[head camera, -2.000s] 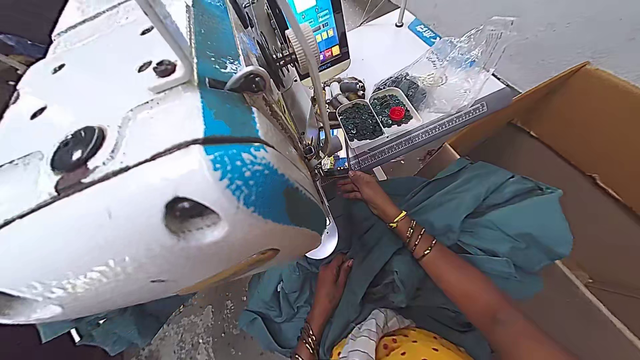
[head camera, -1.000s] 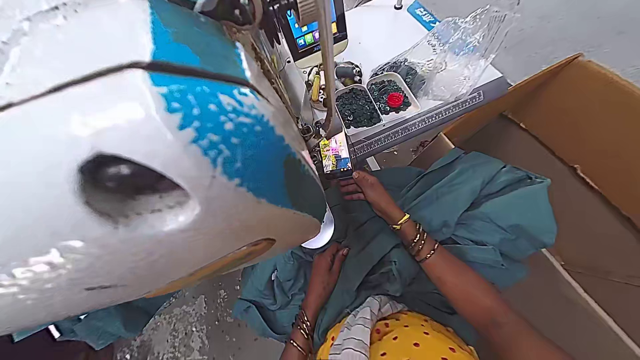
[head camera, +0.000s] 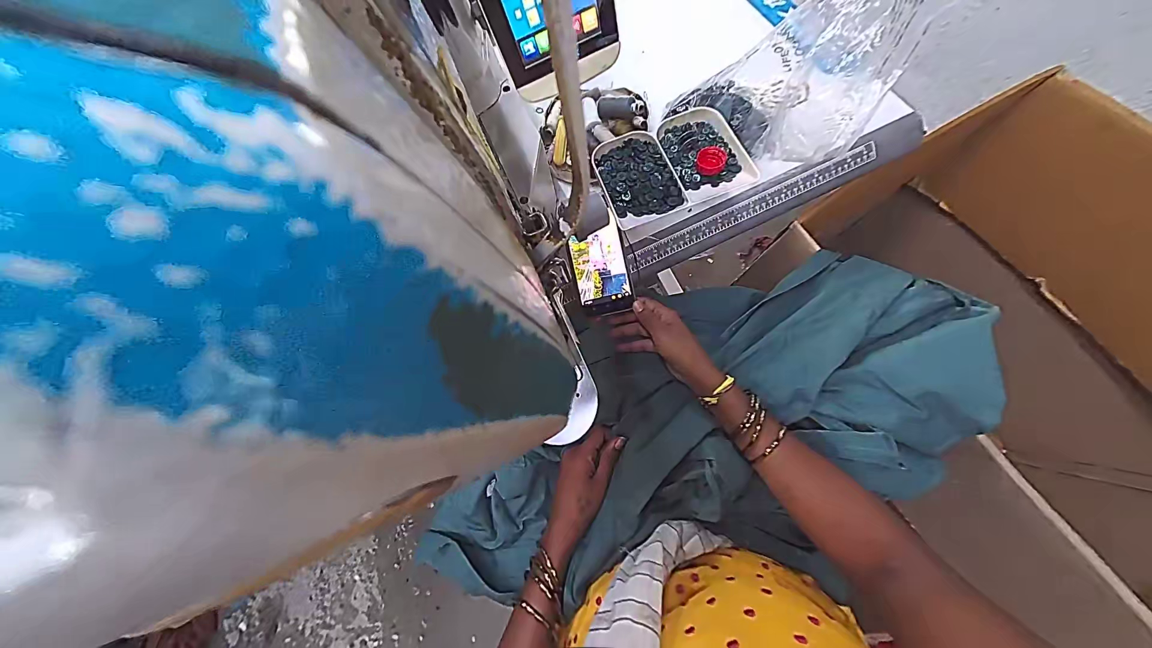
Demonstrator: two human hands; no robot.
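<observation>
A teal garment (head camera: 837, 351) lies bunched over my lap and under the head of a white and blue sewing machine (head camera: 270, 297). My left hand (head camera: 583, 477) rests on the cloth below the machine's curved metal guard; its fingertips are partly hidden, so its grip is unclear. My right hand (head camera: 661, 333) is at the lower end of a smartphone (head camera: 601, 270) with a lit screen, its thumb near the phone's corner and its other fingers spread over the cloth. Whether it holds the phone cannot be told. The needle area is hidden behind the machine head.
Two white trays (head camera: 679, 209) of dark buttons stand on the machine table, one with a red cap (head camera: 711, 161) in it. Behind them are thread spools (head camera: 621, 110), a clear plastic bag (head camera: 837, 81) and a control screen (head camera: 549, 36). An open cardboard box (head camera: 1062, 207) stands at the right.
The smartphone's lit screen has come into plain sight beside my right hand since two seconds ago. The view has moved closer to the machine head. Both hands stay at the garment.
</observation>
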